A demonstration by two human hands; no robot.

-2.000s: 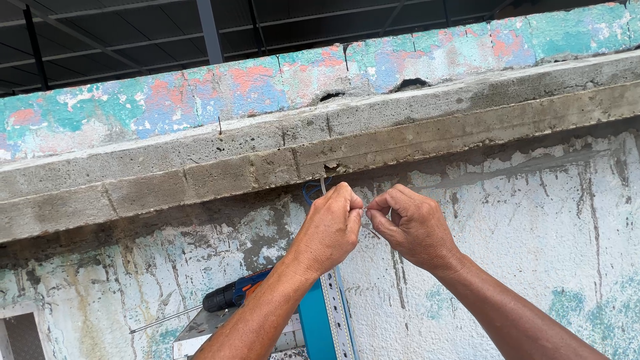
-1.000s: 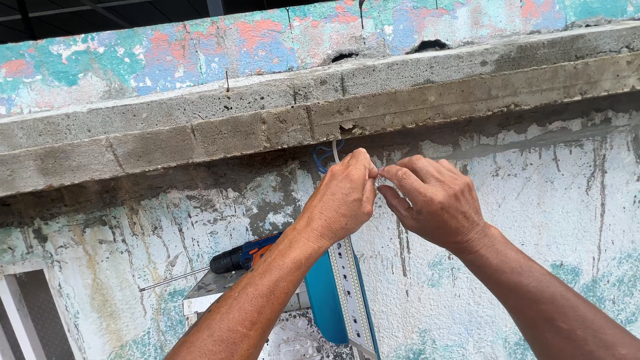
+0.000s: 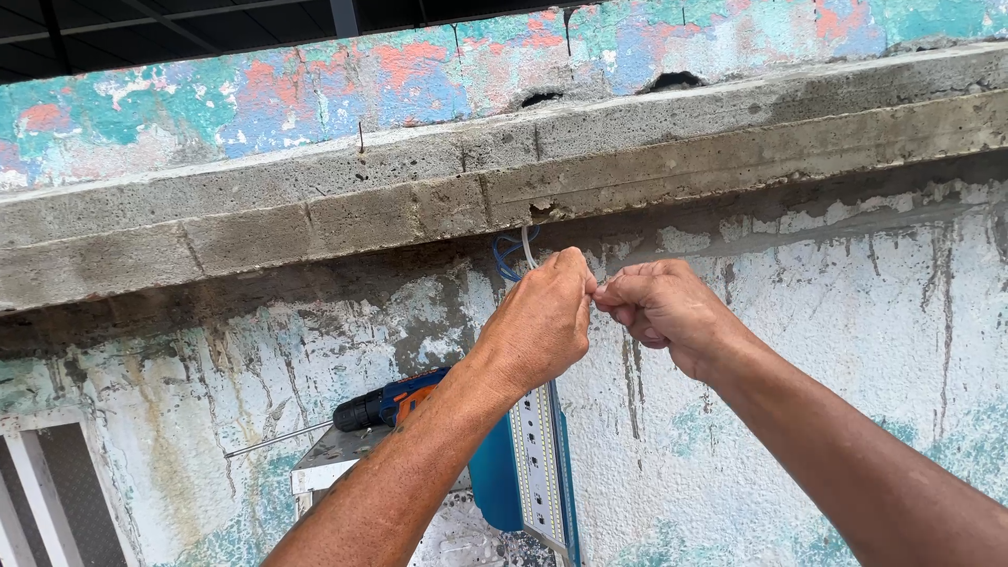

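Note:
My left hand [image 3: 543,319] is closed around the end of a white cable [image 3: 528,246] that hangs from beneath the concrete ledge. My right hand [image 3: 665,311] pinches at the same spot, its fingertips meeting those of the left; whatever lies between them is too small to make out. Thin blue wire [image 3: 504,256] loops beside the cable. Below the hands, partly behind the left forearm, hangs a blue light fixture with an LED strip board [image 3: 535,465]. A blue and orange cordless drill [image 3: 386,400] with a long bit lies to the left.
The concrete ledge [image 3: 354,216] crosses above the hands, with a chipped hole in its underside. The drill rests on a metal stand or ladder top [image 3: 335,457]. A barred window [image 3: 55,488] is at lower left. Peeling painted wall [image 3: 827,339] stands behind.
Both hands stay together near the cable's end. The right hand's fingers, a little apart from the left hand's two seconds ago, now meet them. The view has shifted slightly.

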